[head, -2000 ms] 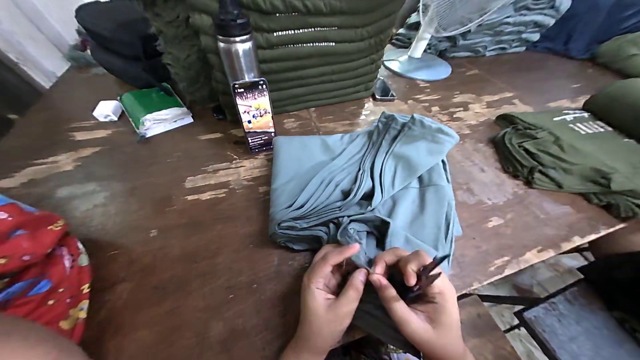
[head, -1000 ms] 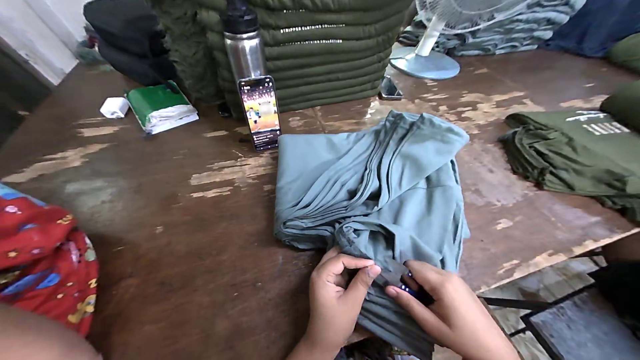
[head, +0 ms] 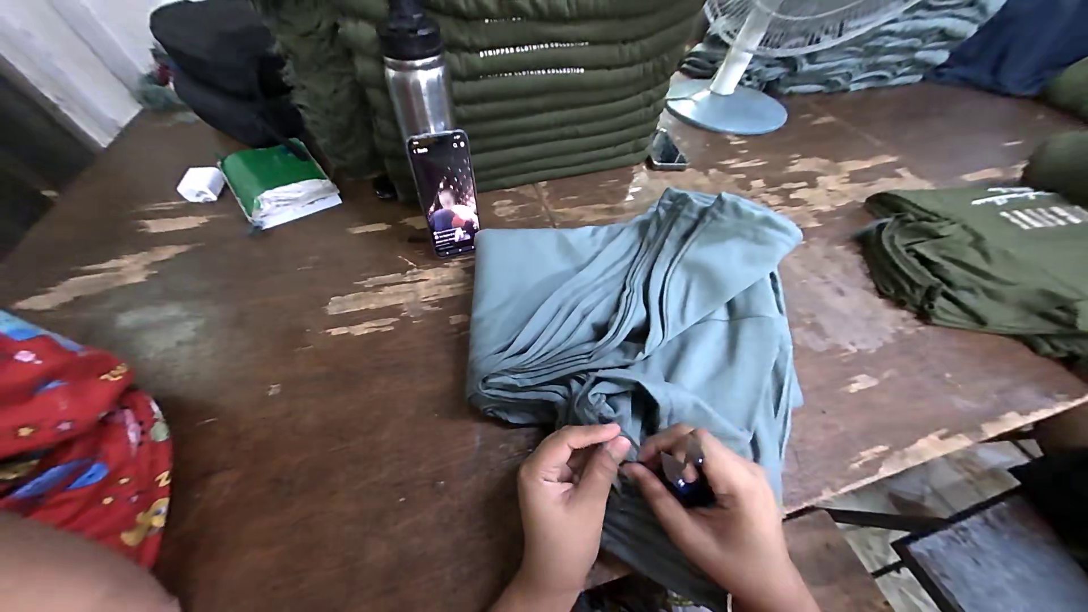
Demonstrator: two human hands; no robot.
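Note:
A stack of folded blue-grey fabric pieces (head: 561, 289) lies on the worn wooden table, its lower part hanging over the near edge. At that lower part my left hand (head: 571, 493) pinches with thumb and forefinger; whether cloth or thread is between them is too small to tell. Close on its right, my right hand (head: 718, 501) has curled fingers around a small dark tool with a metal part (head: 680, 474), perhaps thread snips. The thumb and forefinger of this hand are near the left fingertips. The palm hides most of the tool.
Behind the fabric, a lit phone (head: 444, 194) leans on a steel bottle (head: 419, 89) before piled dark green garments (head: 552, 110). A fan base (head: 727, 109) and second phone (head: 669, 151) stand beyond. Green shirts (head: 977, 255) lie right, a green-covered book (head: 272, 178) left, red printed cloth (head: 68, 425) near left.
The dark tool stood out past my right fingers two seconds ago and now sits within the curled hand. My right hand has turned, while both hands stay by the fabric's lower part.

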